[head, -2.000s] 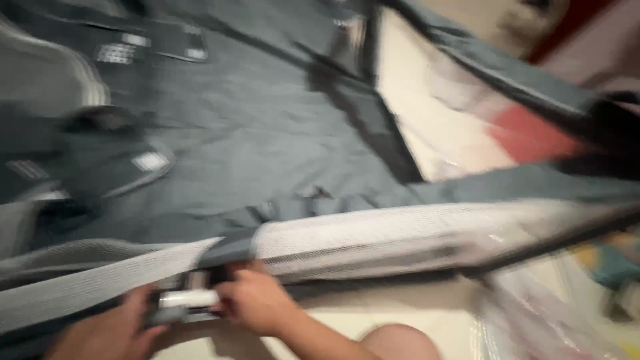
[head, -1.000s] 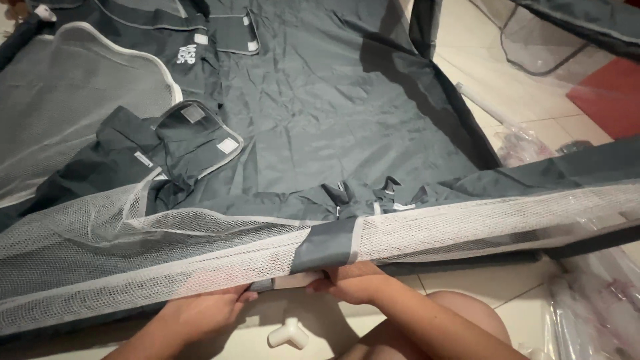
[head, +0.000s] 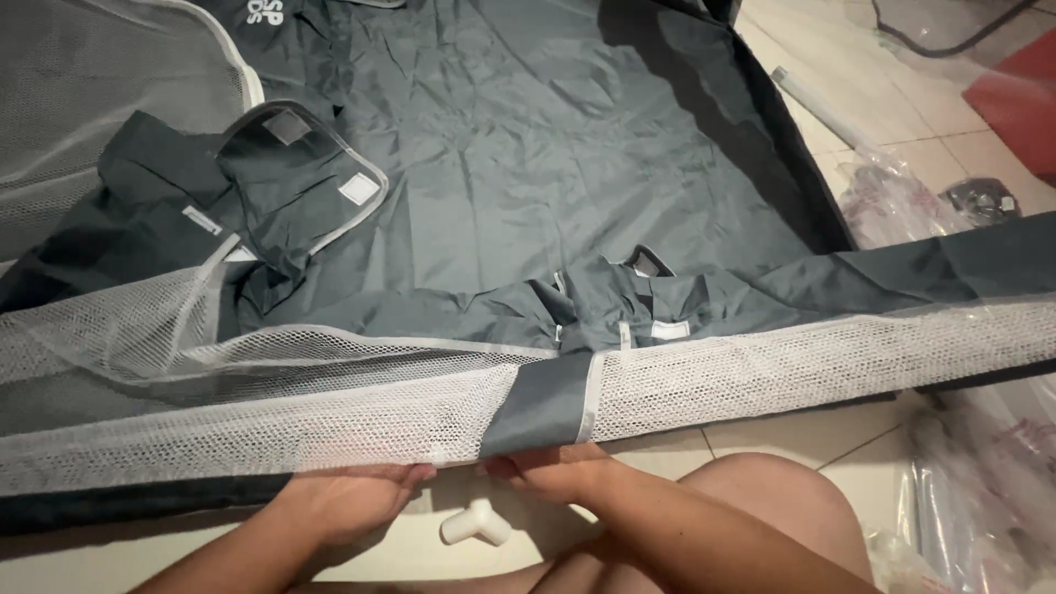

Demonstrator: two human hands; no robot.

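A grey fabric panel with white mesh [head: 742, 384] stretches across the view. Both hands reach under its near edge, at either side of the lower end of a dark fabric band [head: 536, 404]. My left hand [head: 355, 499] is at the mesh edge, its fingers partly covered by the mesh. My right hand [head: 544, 472] has its fingers beneath the band's edge. What the fingers hold under the fabric is hidden. Just below the hands, a white plastic three-way pipe connector [head: 476, 525] lies on the tiled floor.
Grey fabric [head: 511, 165] with folded flaps spreads beyond the mesh. A pale tube [head: 817, 107] lies on tiles at the upper right, near clear plastic bags [head: 899, 198]. More clear plastic [head: 982, 478] is at the lower right. A red item [head: 1019, 103] is at the right edge.
A white piece visible between the hands in the earlier frames is no longer seen there; the fabric edge covers that spot. The view has moved closer to the fabric.
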